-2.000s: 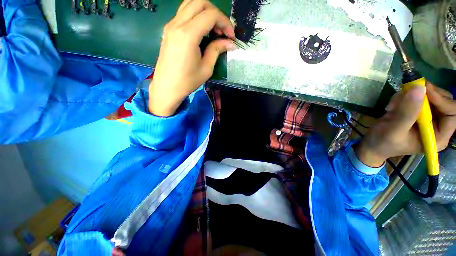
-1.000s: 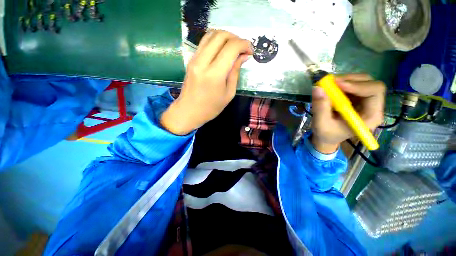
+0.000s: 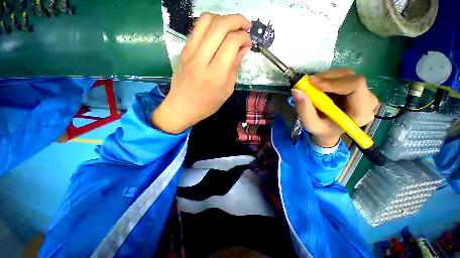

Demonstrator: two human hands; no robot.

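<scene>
A round black circuit board [image 3: 262,33] lies on the white sheet [image 3: 302,30]. My left hand [image 3: 212,65] is at its left edge, thumb and fingertips pinched together; whatever is between them is too small to make out. My right hand [image 3: 338,103] holds a soldering iron [image 3: 335,112] with a yellow handle. The iron's metal tip is at the lower edge of the board. A dark bristly heap of short wires [image 3: 180,17] lies on the left part of the sheet, partly behind my left hand.
Small dark and yellow assemblies [image 3: 30,15] stand at the far left of the green mat [image 3: 121,45]. A thick beige ring [image 3: 396,17] and a blue box [image 3: 439,45] are at the right. Clear trays [image 3: 396,191] are stacked lower right. A person's blue sleeve [image 3: 40,116] is at the left.
My left hand has gone from the wire heap to the board's left edge. The soldering iron has come left and its tip is now at the board. The view has shifted to the right.
</scene>
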